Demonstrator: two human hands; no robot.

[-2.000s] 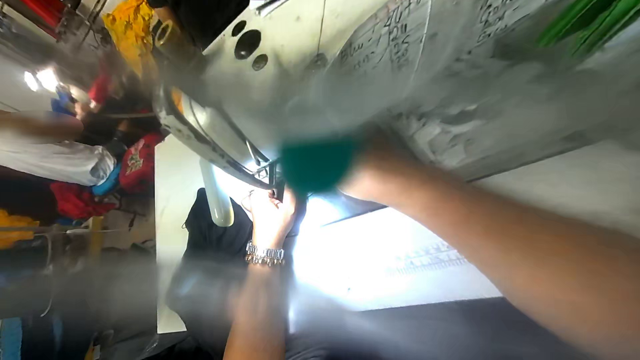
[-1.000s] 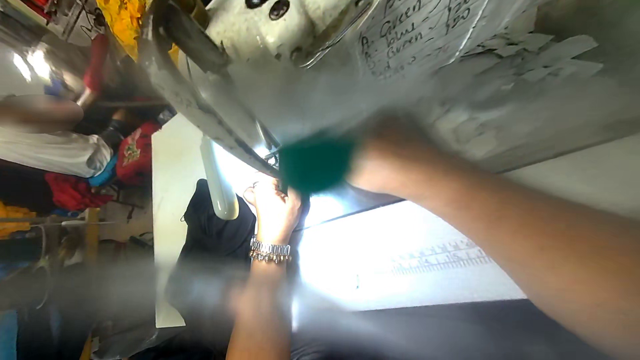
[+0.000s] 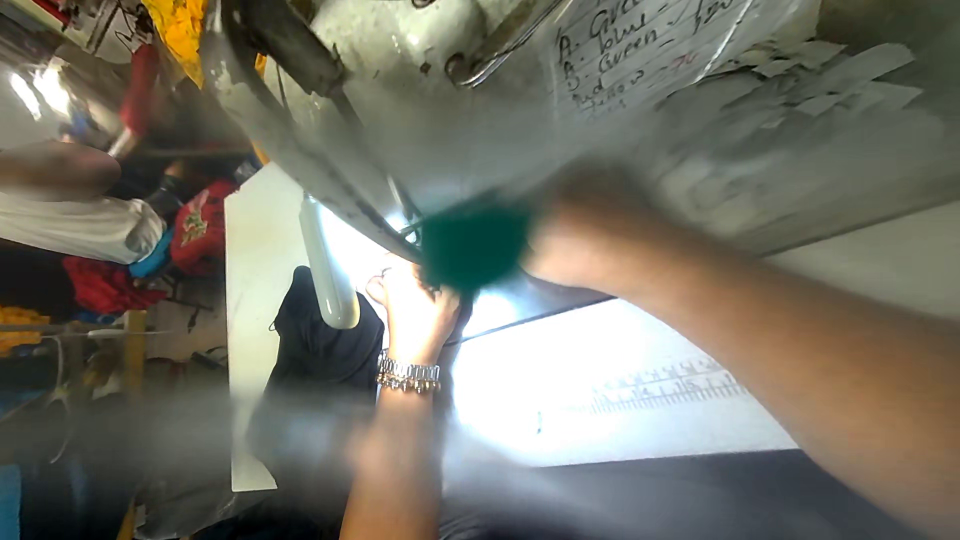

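A pale, worn sewing machine [image 3: 397,37] fills the upper middle, partly blurred. My left hand [image 3: 412,311], with a metal watch band and a beaded bracelet on its wrist, rests under the machine's needle area in bright light. Its fingertips are partly hidden, and dark cloth lies beside it. A blurred green thing [image 3: 474,240], perhaps cloth, covers the spot between the hands. My right hand [image 3: 577,232] reaches in from the right and touches or nearly touches the green thing; blur hides its fingers. Black cloth [image 3: 322,337] lies to the left of my left hand.
A pale rounded bar [image 3: 330,270] overlies the black cloth. The white table [image 3: 251,300] bears ruler markings [image 3: 660,386] at right. Handwritten paper [image 3: 637,45] and paper scraps [image 3: 832,75] are at upper right. A person in a white garment [image 3: 75,225] and red cloth [image 3: 202,229] are at left.
The view has shifted, and the machine's top now lies higher in the picture with its curved edge closer. Both hands remain in nearly the same place around the green thing.
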